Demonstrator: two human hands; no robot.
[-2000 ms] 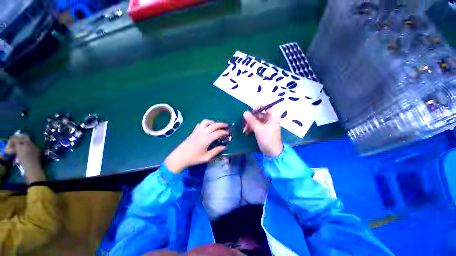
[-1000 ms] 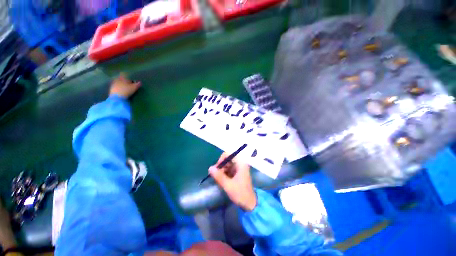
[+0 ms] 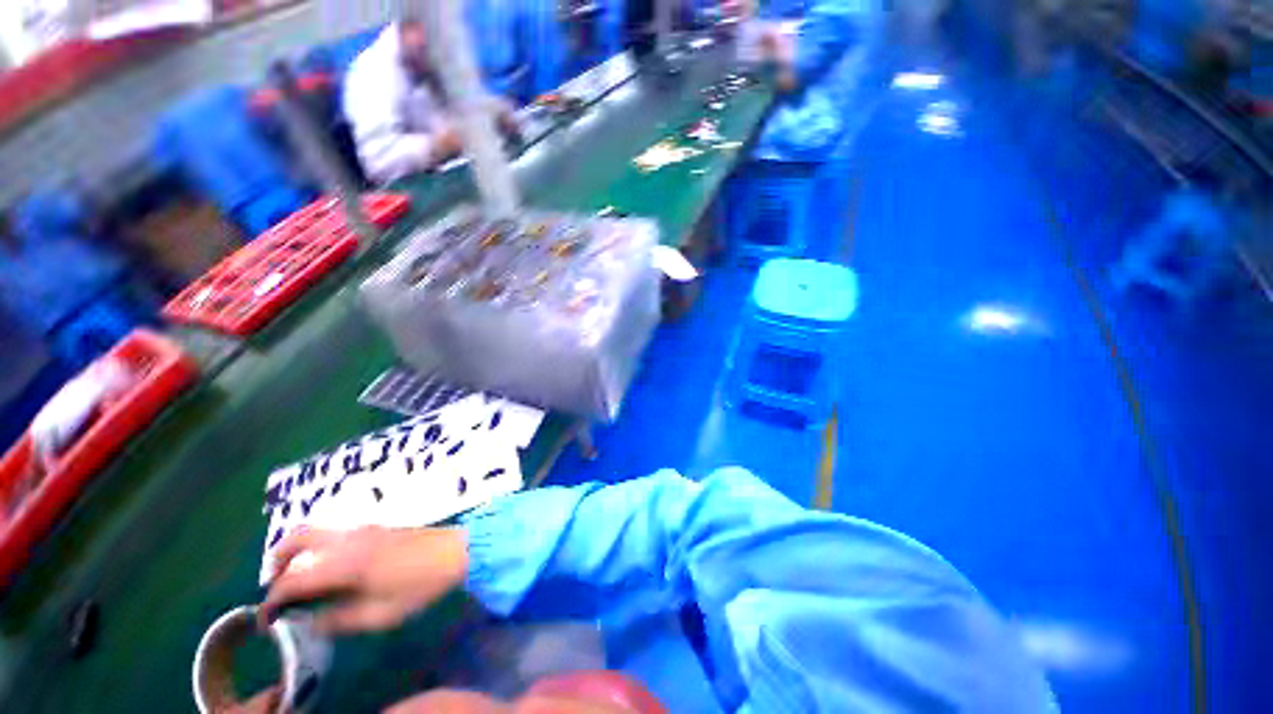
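My right hand [image 3: 366, 575] reaches in from the right, over the near edge of the white sheets [image 3: 398, 491] and beside the sticker roll [image 3: 210, 667]. A dark, blurred stick, looking like the tweezers [image 3: 310, 605], lies under its curled fingers. The sheets carry rows of black crescent pads. A blurred skin-coloured patch at the bottom edge by the roll may be my left hand [image 3: 258, 702]; its grip is hidden. A small dark piece [image 3: 84, 628] lies on the green bench at the lower left.
A stack of clear blister trays [image 3: 538, 328] with round units stands beyond the sheets, next to a die-cut pad sheet [image 3: 408, 392]. Red trays [image 3: 286, 265] line the far side. A blue stool [image 3: 804, 293] stands on the blue floor at right. Other people sit along the bench.
The view has swung right and up, showing the floor and stool. My left arm no longer stretches across the bench. My right hand now shows beside the roll.
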